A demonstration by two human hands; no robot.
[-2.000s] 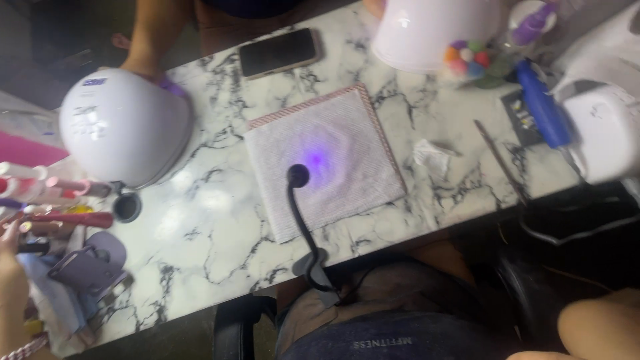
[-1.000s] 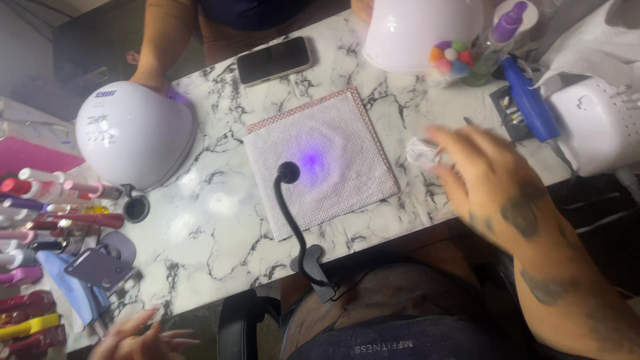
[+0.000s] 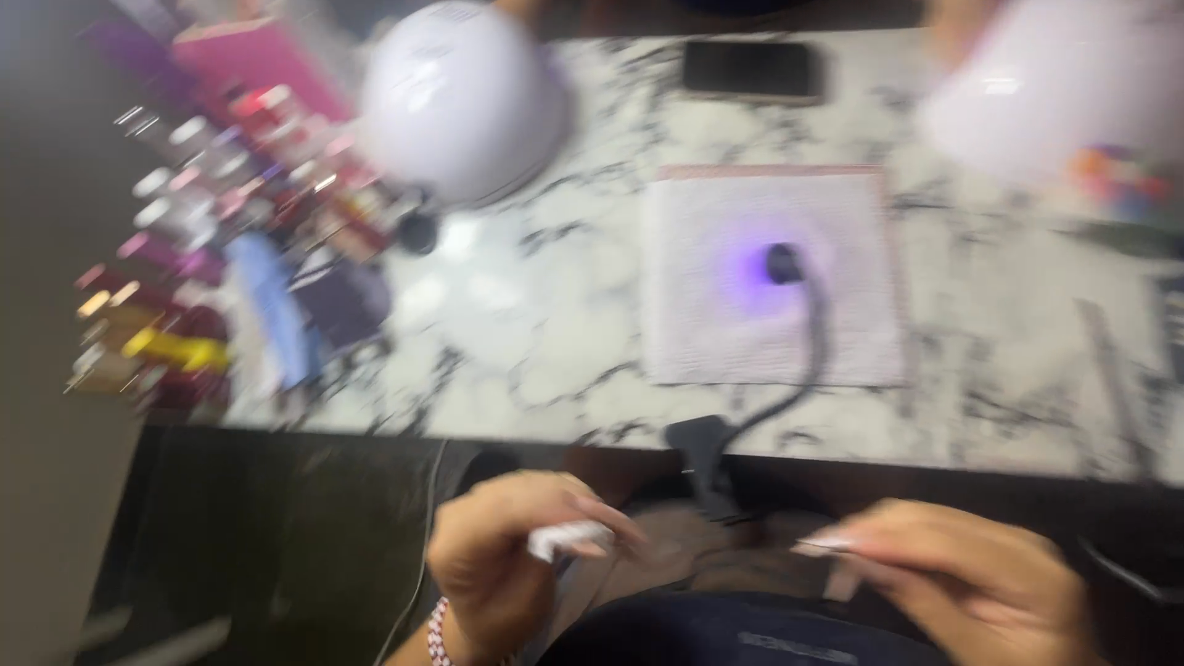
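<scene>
My left hand point(image 3: 518, 536), with a beaded bracelet at its wrist, pinches a crumpled white wipe or tissue point(image 3: 569, 539) below the table's front edge. My right hand point(image 3: 962, 564) is level with it on the right, thumb and index finger together; blur hides whether anything small is between them. Beyond both hands, a black gooseneck lamp point(image 3: 814, 342) is clamped to the table edge and casts violet light on a folded white towel point(image 3: 694, 342).
White dome nail lamps stand at the back left point(image 3: 462, 102) and back right point(image 3: 1064, 102). Many nail polish bottles point(image 3: 185, 222) crowd the left side beside a blue cloth point(image 3: 273, 305). A phone point(image 3: 751, 69) lies at the back, near another person's arm. A thin tool point(image 3: 1110, 370) lies at right.
My right hand has left the tabletop, where it was at the crumpled white piece. Both hands are now in front of the table edge, the white piece in my left. The view has turned.
</scene>
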